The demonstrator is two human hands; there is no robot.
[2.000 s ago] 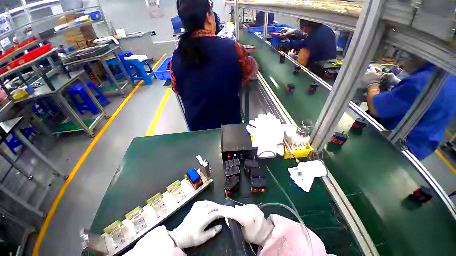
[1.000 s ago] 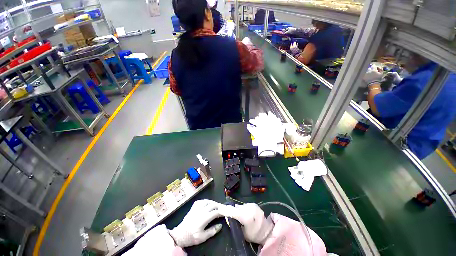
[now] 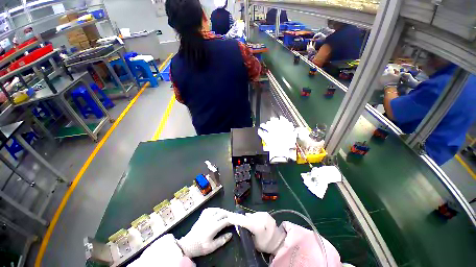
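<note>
My right hand (image 3: 260, 229), in a white glove, is closed around the dark barrel of the dispensing syringe (image 3: 246, 247), which runs down to the bottom edge. My left hand (image 3: 209, 233), also gloved, touches the syringe's upper end with its fingertips; its other fingers are curled over the bench. The coil fixture (image 3: 165, 216) lies diagonally at left, a long silver bar with several yellowish blocks. One coil with a blue top (image 3: 202, 183) sits at its far end by the upright bracket. Several dark waiting coils (image 3: 242, 181) stand in front of the black box.
The black box (image 3: 248, 145) shows a red light. White gloves (image 3: 279, 138), a yellow tray (image 3: 311, 155) and a crumpled white piece (image 3: 321, 180) lie at right. A thin clear air hose (image 3: 296, 214) loops by my right wrist. Coils ride the green conveyor belt (image 3: 383, 185). A person stands beyond the bench.
The coils on the belt have moved slightly toward the lower right. The person beyond the bench has leaned and shifted left. My hands, the syringe and the fixture look unchanged.
</note>
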